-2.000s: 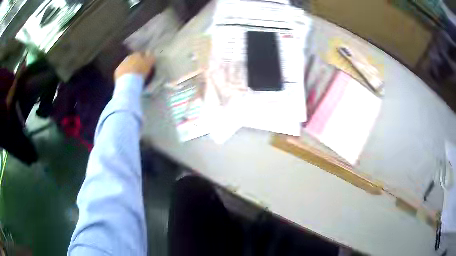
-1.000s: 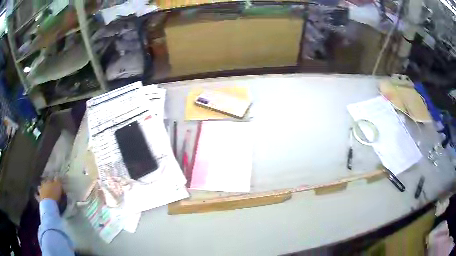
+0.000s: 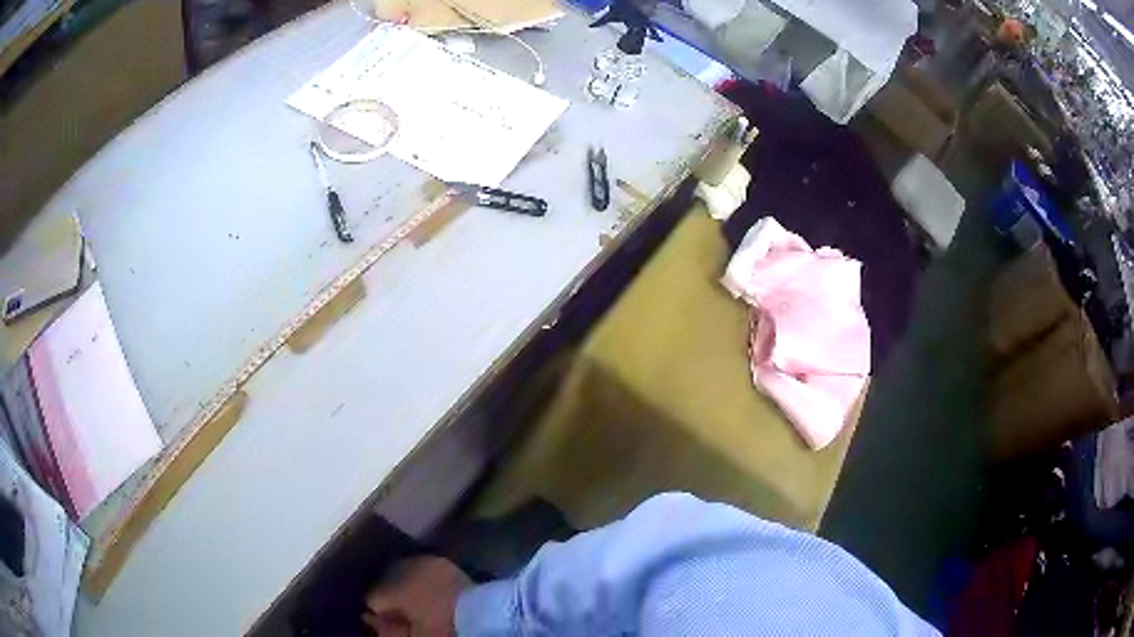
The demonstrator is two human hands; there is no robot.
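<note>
My right hand (image 3: pixel 417 600) is at the bottom, below the table's front edge, with its blue sleeve coming from the right. Its fingers look curled, and the dark area around them hides whether they hold anything. My left hand is out of the picture. The pale worktable (image 3: pixel 410 324) lies in front of me. A pink top (image 3: pixel 815 326) lies on the yellow-brown stool (image 3: pixel 659 373) beside the table, next to a dark garment (image 3: pixel 815 162).
On the table are a notebook (image 3: pixel 100 398), a measuring tape (image 3: pixel 311 302), a pen (image 3: pixel 333 205), snips (image 3: pixel 504 199), more snips (image 3: pixel 598 179), a white ring (image 3: pixel 358 130) on a paper sheet (image 3: pixel 466 106) and a spray bottle (image 3: pixel 618 75). Cartons (image 3: pixel 1051 355) stand on the floor at right.
The view has swung right, bringing the stool and pink top in. My left hand, earlier at the table's left end, has gone out of view. My right hand has come in at the bottom.
</note>
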